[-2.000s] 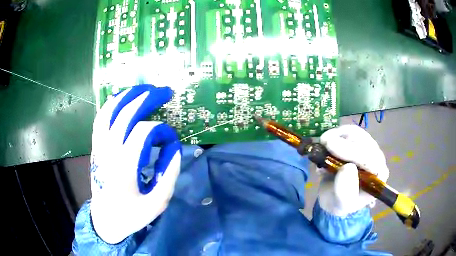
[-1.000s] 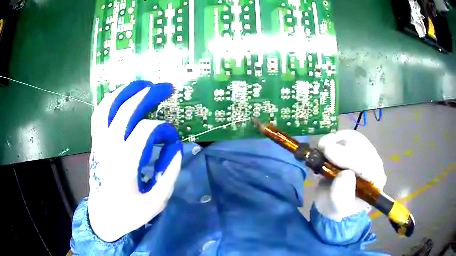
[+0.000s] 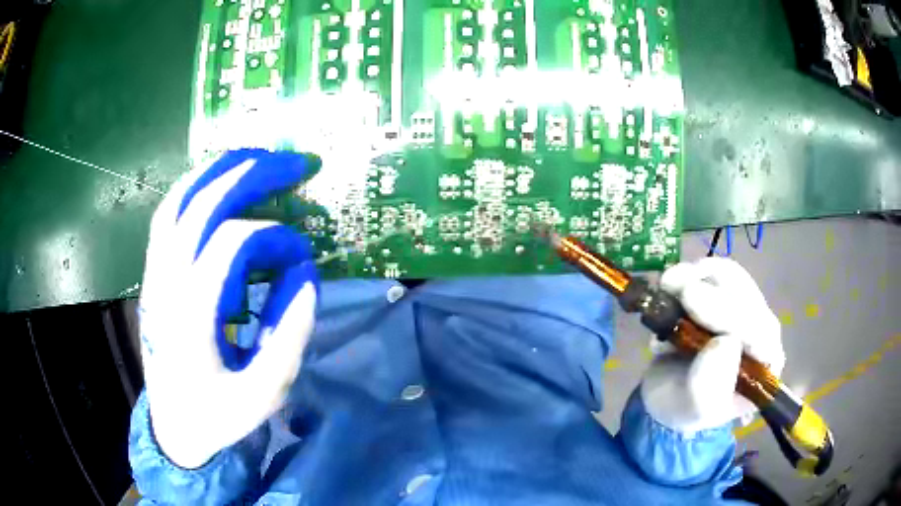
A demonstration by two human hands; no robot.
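A large green printed circuit board (image 3: 425, 158) lies at the bench's near edge, partly washed out by glare. My left hand (image 3: 232, 306), in a white glove with blue fingertips, covers its lower left corner and pinches thin solder wire (image 3: 361, 252) between thumb and finger. The wire's free end is blurred over the board. My right hand (image 3: 716, 341), in a white glove, holds the amber-brown soldering iron (image 3: 603, 269). Its tip is over the lower right part of the board; contact cannot be told.
The green bench top (image 3: 94, 188) extends left and right of the board. A black tool tray (image 3: 815, 49) with white and yellow items is at the upper right. Part of another dark tray is at the left edge. Blue cables (image 3: 729, 239) hang below the bench edge at right.
My left hand has moved left, away from the iron, with the wire. My right hand and the iron have shifted slightly right. The board appears slightly further right in view.
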